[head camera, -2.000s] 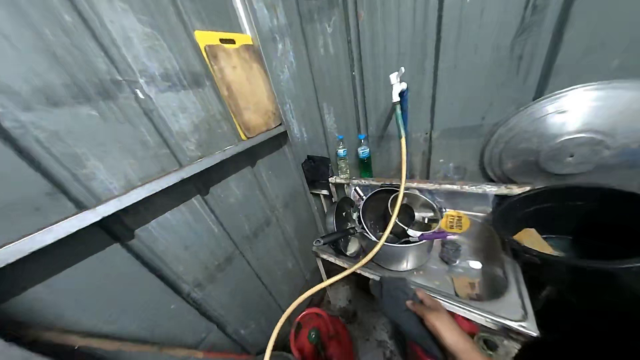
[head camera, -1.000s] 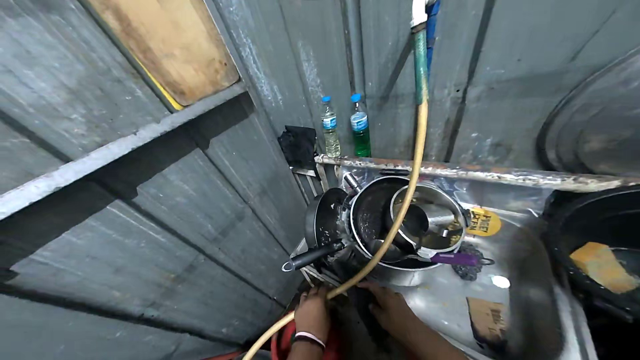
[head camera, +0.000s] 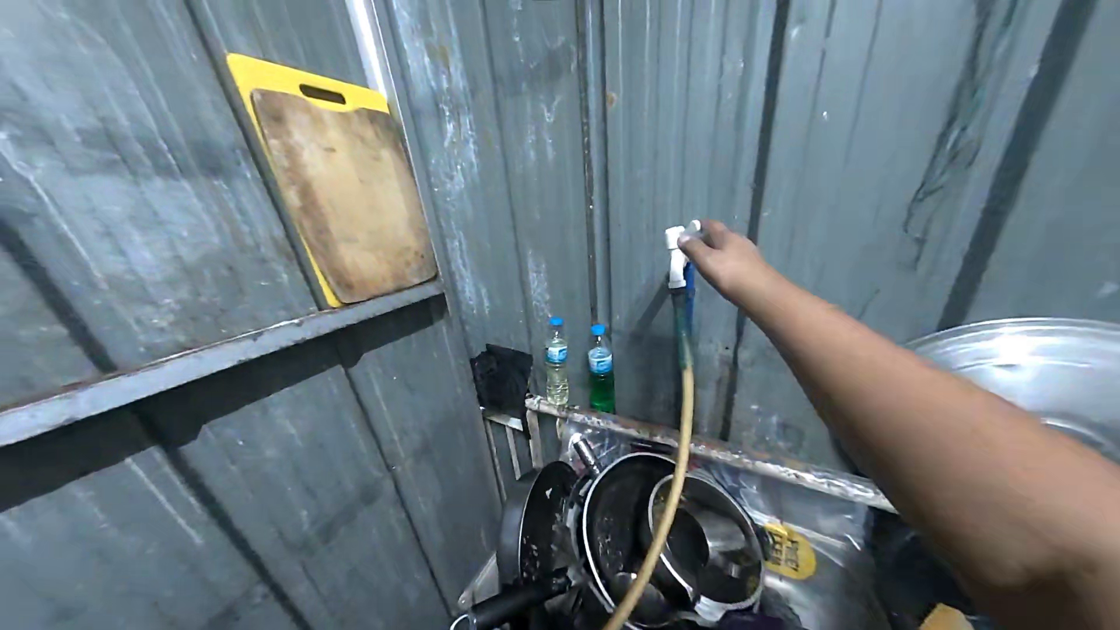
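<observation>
My right hand (head camera: 722, 254) reaches up to the wall, its thumb and fingers closed on the handle of a white plastic tap (head camera: 676, 254). From the tap's mouth a yellowish hose (head camera: 681, 446), green near its top, hangs down across the pots. Below it are a large dark-lined pot (head camera: 608, 516), a smaller metal pot (head camera: 735, 534) inside it and a frying pan (head camera: 542, 525) at the left. The pan's black handle (head camera: 516, 602) points toward the lower left. My left hand is out of view. Whether water flows cannot be seen.
Two plastic bottles (head camera: 557, 363) (head camera: 601, 372) stand on the ledge behind the metal sink (head camera: 831, 516). A wooden cutting board (head camera: 346, 197) leans before a yellow one on the left wall's rail. A large metal lid (head camera: 1032, 359) is at the right, partly behind my forearm.
My right hand has risen from low beside the pots to the tap. My left hand, low by the pots one second ago, has left the view. The view has tilted upward.
</observation>
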